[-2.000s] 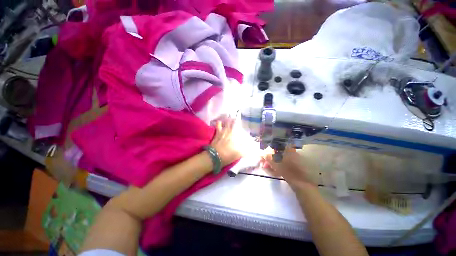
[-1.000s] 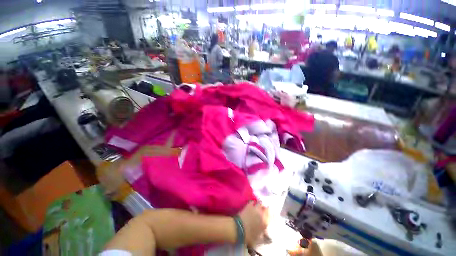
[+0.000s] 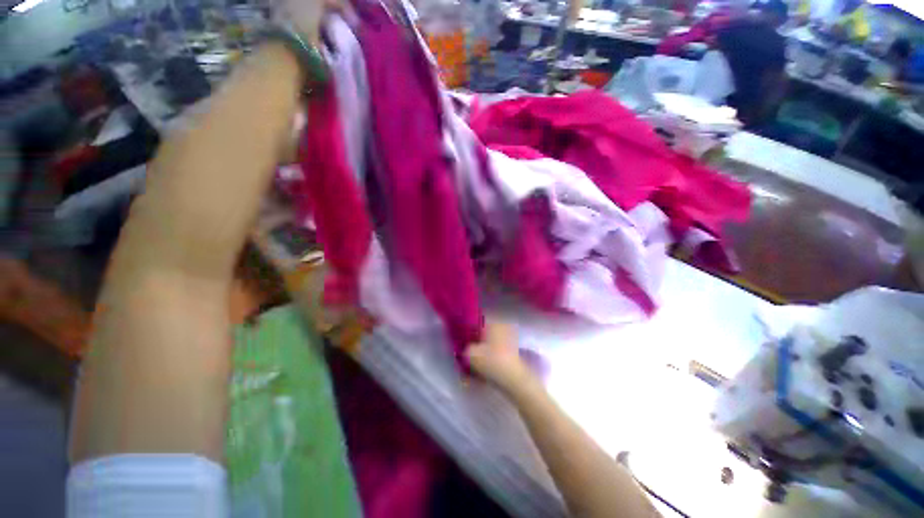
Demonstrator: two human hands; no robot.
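Observation:
The magenta and pale lilac garment (image 3: 415, 172) hangs stretched upward from the table at the left of the sewing machine, blurred by motion. My left hand (image 3: 301, 15) is raised at the top edge of the picture, partly cut off, and holds the garment's upper part. My right hand (image 3: 498, 356) is low over the table's front edge, its fingers closed on the garment's lower magenta edge. The sewing machine head (image 3: 821, 405) is at the lower right, with nothing under its needle area that I can make out.
A magenta heap (image 3: 618, 152) lies behind the garment. The white machine bed (image 3: 608, 374) is brightly lit. A green patterned board (image 3: 284, 415) is at the lower left. A person in dark clothing (image 3: 755, 61) is at the far right, before other stations.
My left hand has lifted the garment up and left, away from the needle area. My right hand, out of sight a second ago, now grips its lower edge. The view has shifted.

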